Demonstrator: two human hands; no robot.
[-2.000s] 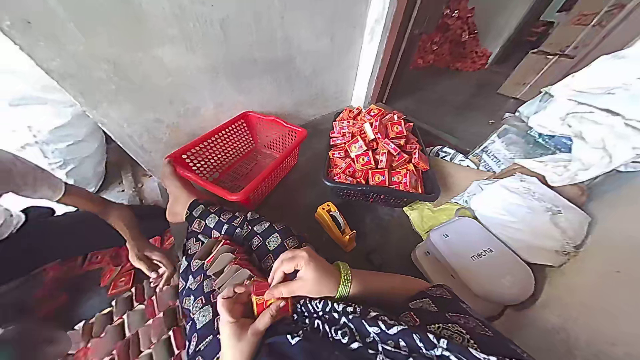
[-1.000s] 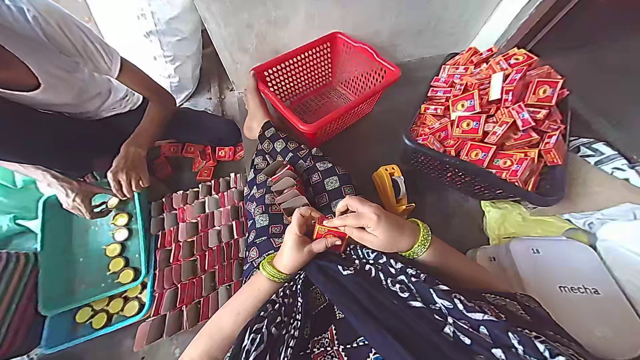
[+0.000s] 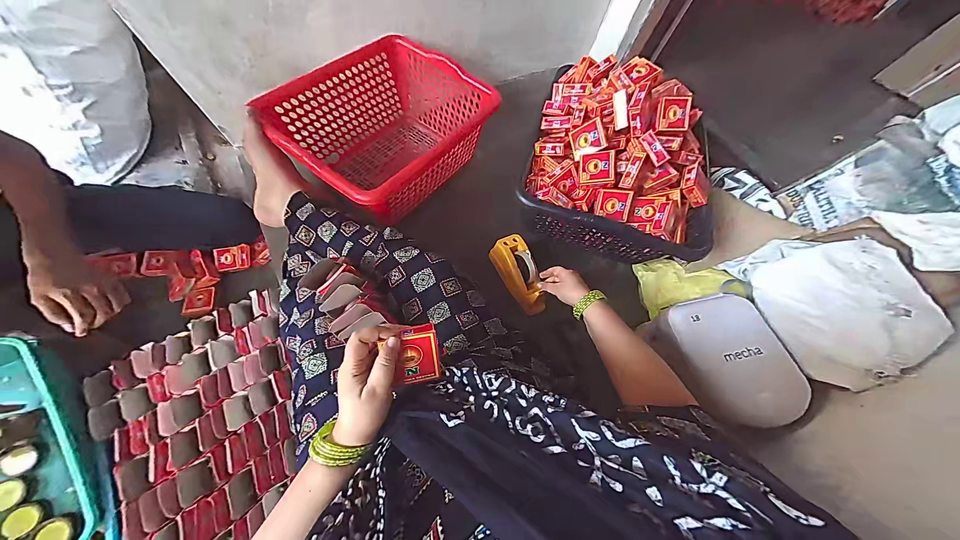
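My left hand (image 3: 367, 375) grips a small red and yellow printed box (image 3: 418, 354) by its left edge, above my lap. To the right, the fingertips of my right hand (image 3: 564, 286) are at the tape roll side of a yellow tape dispenser (image 3: 517, 274) on the floor; whether they pinch tape is too small to tell. Flat unfolded cartons (image 3: 341, 296) rest on my patterned trouser leg. Beyond the dispenser, a dark plastic basket (image 3: 615, 238) is heaped with red boxes (image 3: 597, 167).
A red perforated basket (image 3: 382, 199) stands near the wall. At left, a co-worker's hand (image 3: 75, 296) hangs by loose red boxes (image 3: 199, 300). Rows of cartons (image 3: 202, 420) lie below, beside a teal tray (image 3: 56, 420) with round pieces. A grey case (image 3: 739, 360) and white sacks (image 3: 847, 307) lie right.
My right hand has left the small box and moved right to the tape dispenser. My left hand keeps the box. The co-worker's hand has moved away from the tray. The view has shifted.
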